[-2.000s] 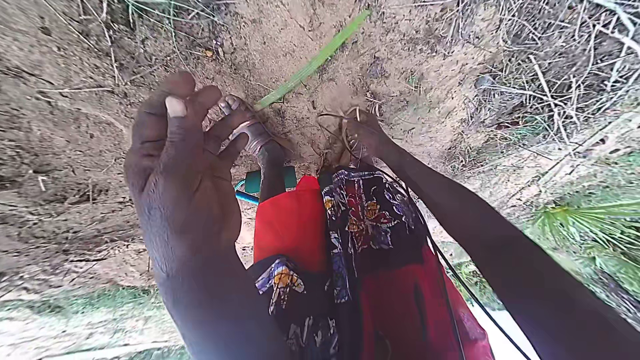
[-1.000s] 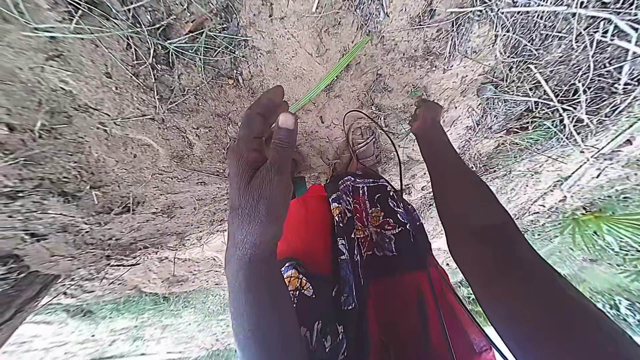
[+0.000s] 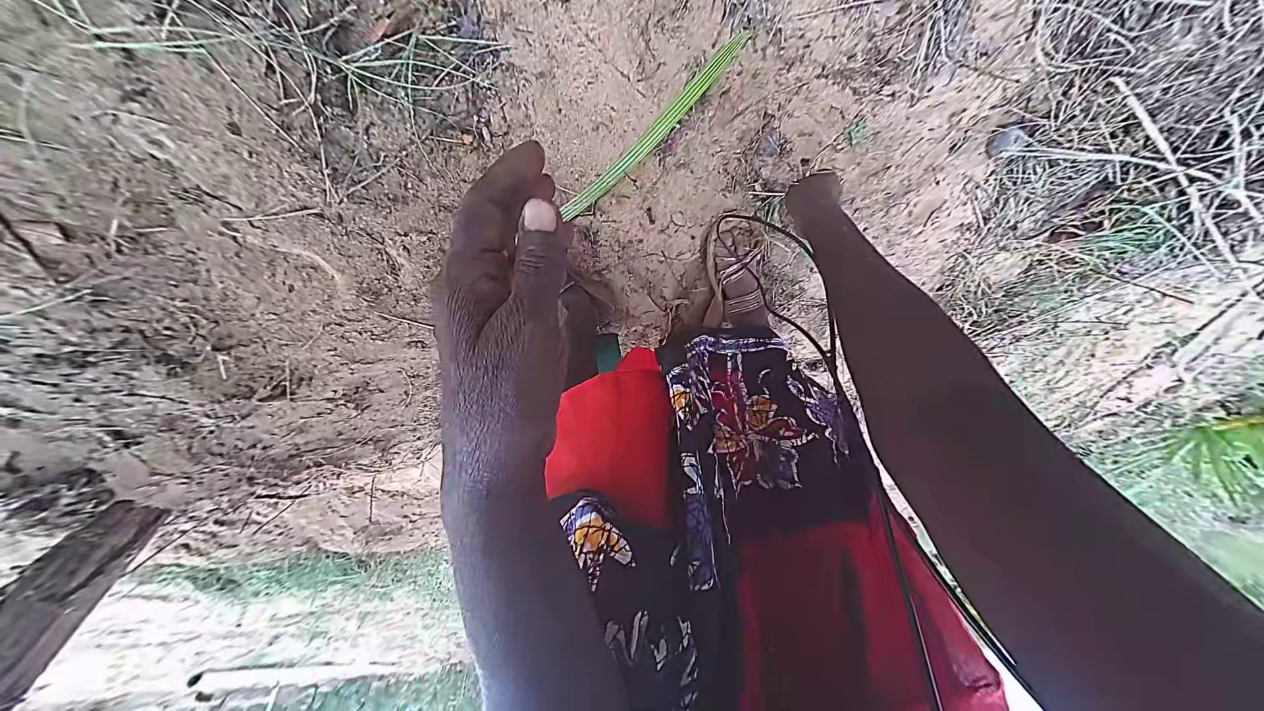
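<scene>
My left hand [image 3: 504, 257] is raised at the centre left, its thumb and fingers drawn close together. A long green leaf strip [image 3: 662, 128] runs over the sand from behind its thumb tip; whether the fingers pinch it is not clear. My right hand [image 3: 815, 197] is bent away from view, its fingers mostly hidden. Beside its wrist, a thin dark cord [image 3: 780, 225] loops over a foot in a strapped sandal [image 3: 741, 286] and trails down along the forearm. Red cloth [image 3: 612, 434] and dark flower-patterned cloth [image 3: 755, 434] cover the lap.
Dry twigs and grass [image 3: 1136, 128] lie at the upper right, with more green grass stems [image 3: 346, 59] at the upper left. A weathered piece of wood [image 3: 74, 592] juts in at the lower left. Palm-like leaves [image 3: 1224, 454] show at the right edge.
My left hand has moved right, and its spread fingers have come together by the leaf strip. My right hand has moved right, away from the foot, where it was at the cord loop.
</scene>
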